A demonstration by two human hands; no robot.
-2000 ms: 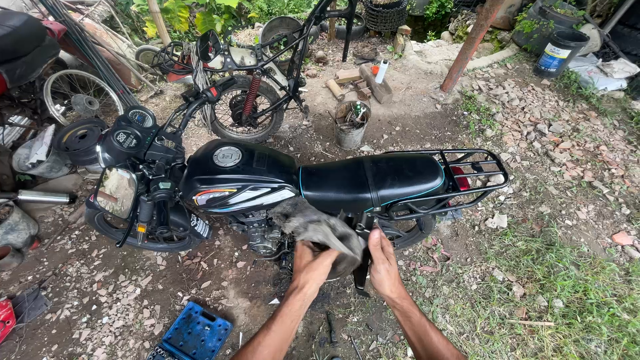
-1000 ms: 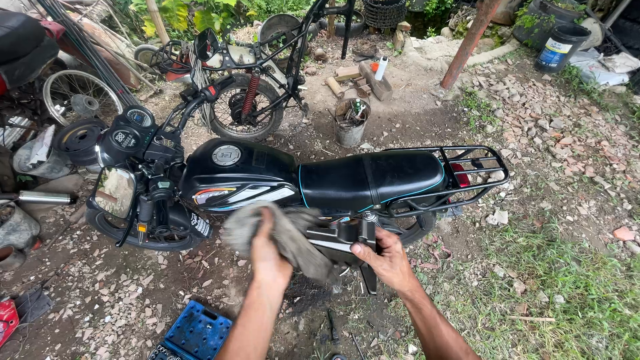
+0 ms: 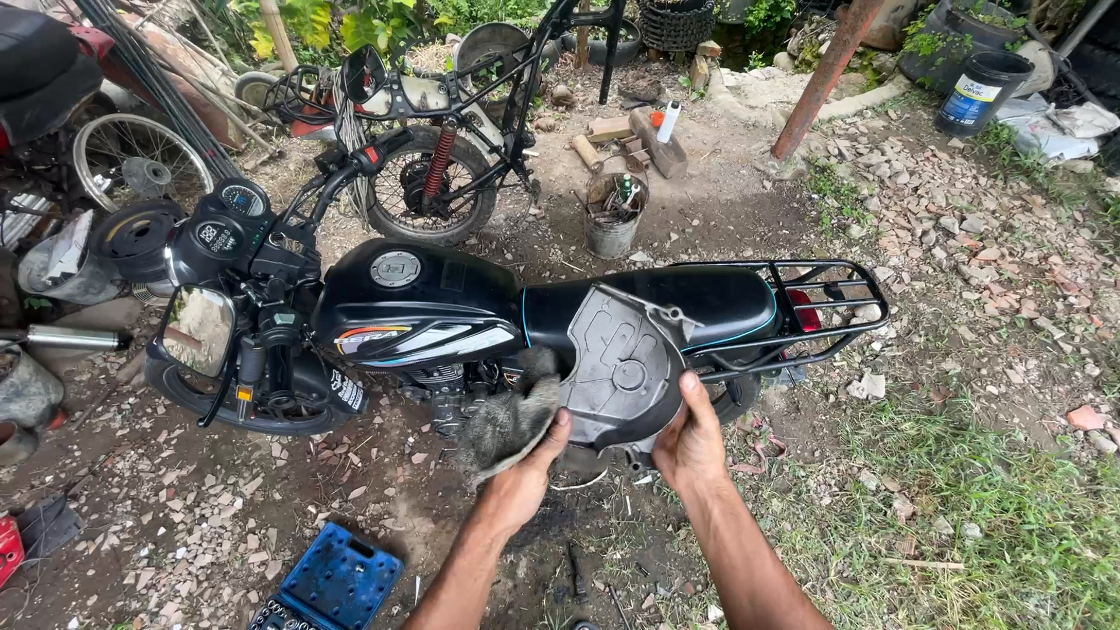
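Observation:
Both hands hold things above the near side of a black motorcycle (image 3: 420, 302). My right hand (image 3: 696, 437) grips the lower right edge of a grey cast-metal engine cover (image 3: 621, 367), its ribbed face turned up toward me. My left hand (image 3: 525, 481) pinches a dirty grey rag (image 3: 507, 424) against or beside the cover's left edge; whether those fingers also bear on the cover cannot be told. The cover hides part of the seat (image 3: 717, 302). Left of the rag, part of the motorcycle's engine (image 3: 444, 398) shows below the fuel tank.
A blue socket case (image 3: 341, 577) lies on the ground at bottom left, with tools (image 3: 576, 569) near the bottom middle. Beyond the seat stands a metal bucket (image 3: 614, 229) of parts. A stripped motorcycle frame (image 3: 490, 96) is behind. Rubble (image 3: 989, 254) covers ground at right.
The cover has been turned so that its ribbed face shows. The rag was stretched across to the left one second ago and is now bunched at the cover's left edge.

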